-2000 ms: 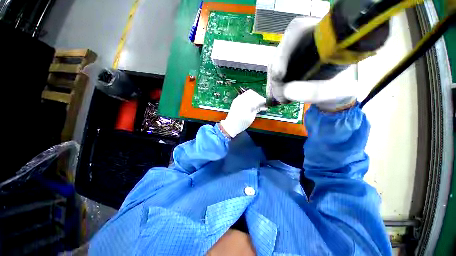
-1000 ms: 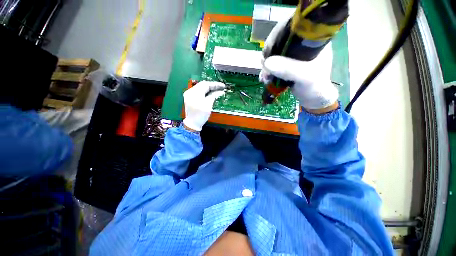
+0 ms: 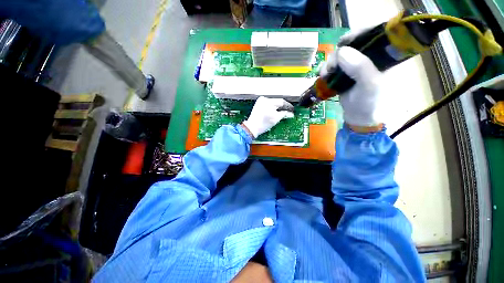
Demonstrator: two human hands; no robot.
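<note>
The green circuit board (image 3: 221,120) lies in the orange jig (image 3: 321,145) on the green base plate (image 3: 179,119). A long white heat sink (image 3: 260,87) crosses it, and a large finned heat sink (image 3: 284,50) stands at the far edge. My gloved right hand (image 3: 359,83) grips the electric screwdriver (image 3: 381,47), tilted with its tip down-left at the right end of the long heat sink. My gloved left hand (image 3: 269,115) is over the board, its fingertips beside the screwdriver tip. Whether they pinch a screw is too small to tell.
A black tray (image 3: 105,185) at lower left holds shiny metal pieces (image 3: 166,161) and a red thing (image 3: 134,158). The pale conveyor (image 3: 425,166) runs along the right, crossed by the screwdriver cable (image 3: 436,112). A person's leg (image 3: 119,63) shows at upper left, beside a wooden pallet (image 3: 74,119).
My left hand has moved right from the board's left side to the screwdriver tip. The screwdriver has tilted, its body now pointing right. The person at the left has moved up the view.
</note>
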